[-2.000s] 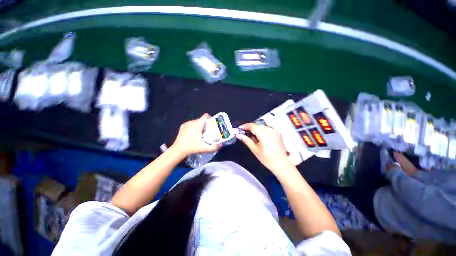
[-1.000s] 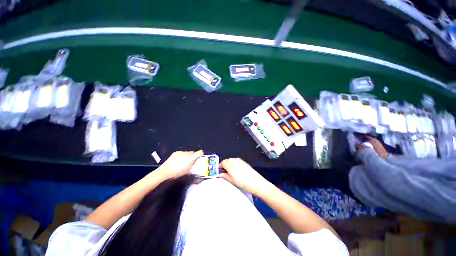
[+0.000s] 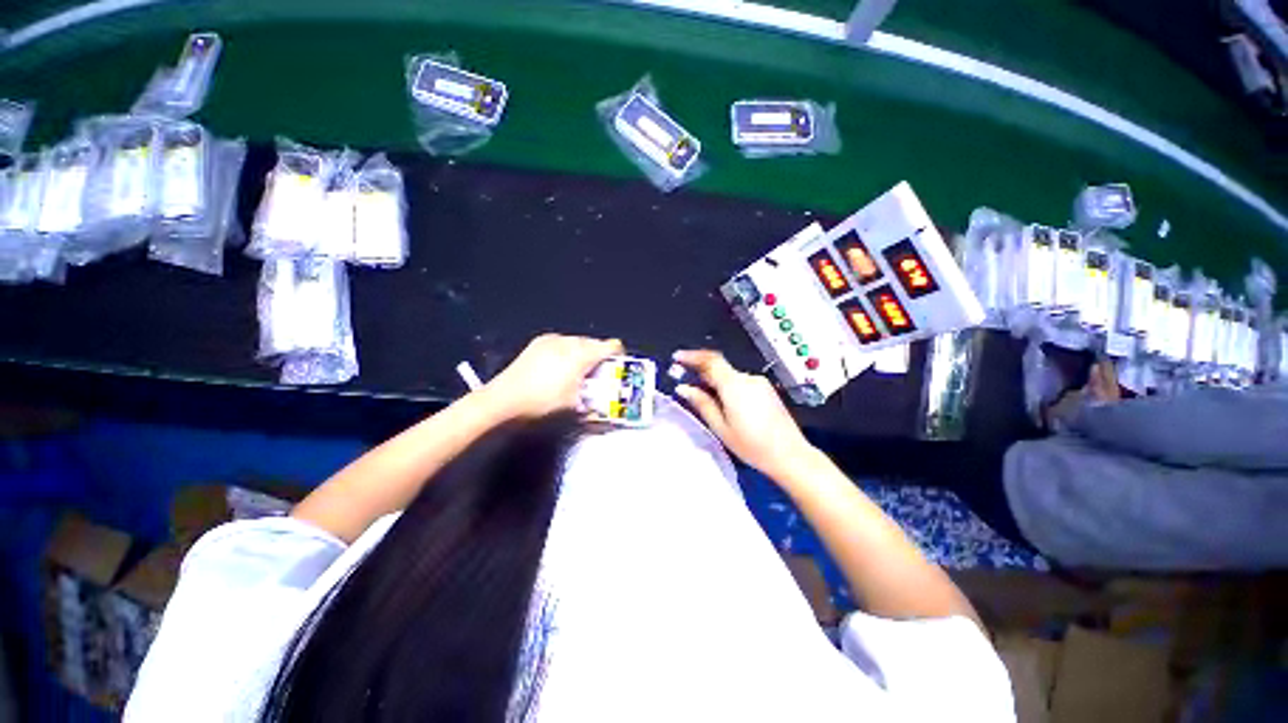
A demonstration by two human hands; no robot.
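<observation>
A white-framed power bank unit [image 3: 622, 391] is held near my body at the bench's front edge. Its circuit board end and a yellow patch face up. My left hand [image 3: 554, 376] grips the unit's left side. My right hand [image 3: 728, 400] is just right of the unit, apart from it, and pinches a small pale plug [image 3: 678, 372] in its fingertips. The white tester [image 3: 850, 294] stands to the right on the bench, with red number displays lit and green and red buttons on its front.
Bagged units lie on the left [image 3: 304, 318] and right [image 3: 1144, 304] of the black bench. Several more lie on the green belt [image 3: 565, 71]. Another person's grey sleeve [image 3: 1158, 473] is at the right. Open cartons [image 3: 92, 551] are below.
My right hand has moved off the unit, leaving a gap with the plug showing in its fingertips. My left hand still holds the unit. The view has shifted.
</observation>
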